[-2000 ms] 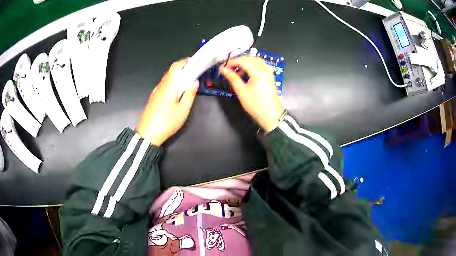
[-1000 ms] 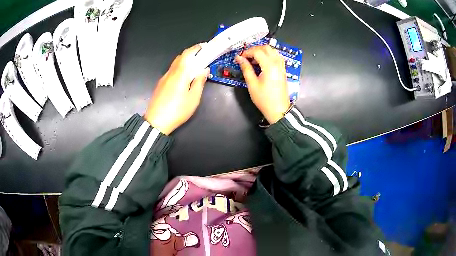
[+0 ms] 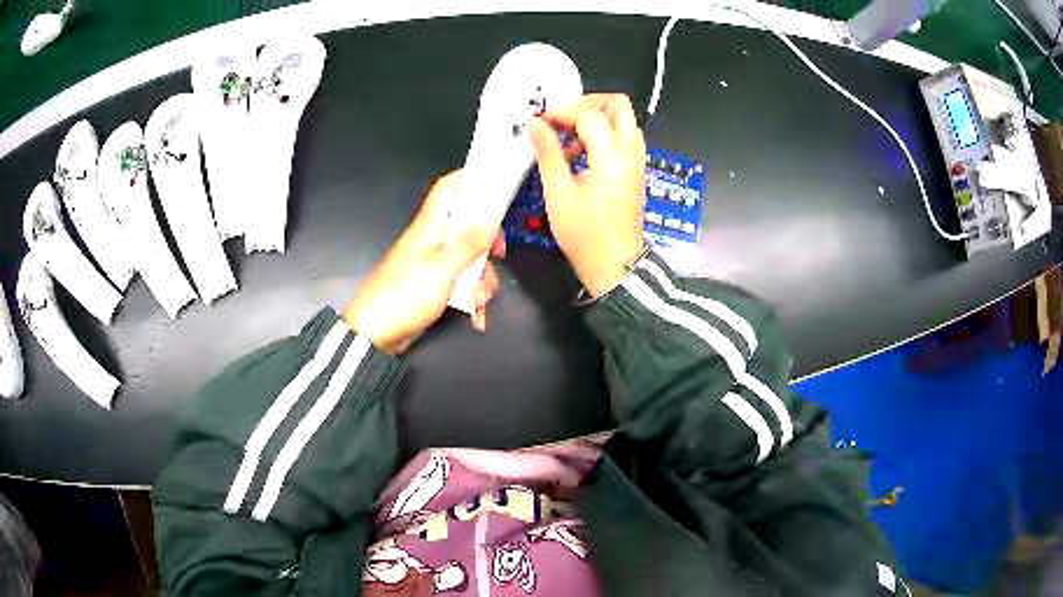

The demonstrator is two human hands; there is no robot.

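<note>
My left hand (image 3: 426, 262) is closed around the narrow lower part of a white half-shell housing (image 3: 499, 146), its open side with small dark and red parts facing up. My right hand (image 3: 595, 175) is at the wide head of the shell, fingertips pinched at the small dark and red parts; what they pinch is too small to tell. The blue test board (image 3: 674, 198) lies on the black bench below and behind the shell and my right hand, partly hidden by both.
Several white open shells (image 3: 152, 216) lie fanned out at the left. A white cord (image 3: 868, 99) runs to a grey-white meter (image 3: 965, 163) with a lit blue screen at the far right. A pale rail edges the green conveyor (image 3: 140, 29) beyond the bench.
The shell has turned from tilted over the test board to more upright, its open inside now showing. My right hand has moved slightly left with it, uncovering the board's right part.
</note>
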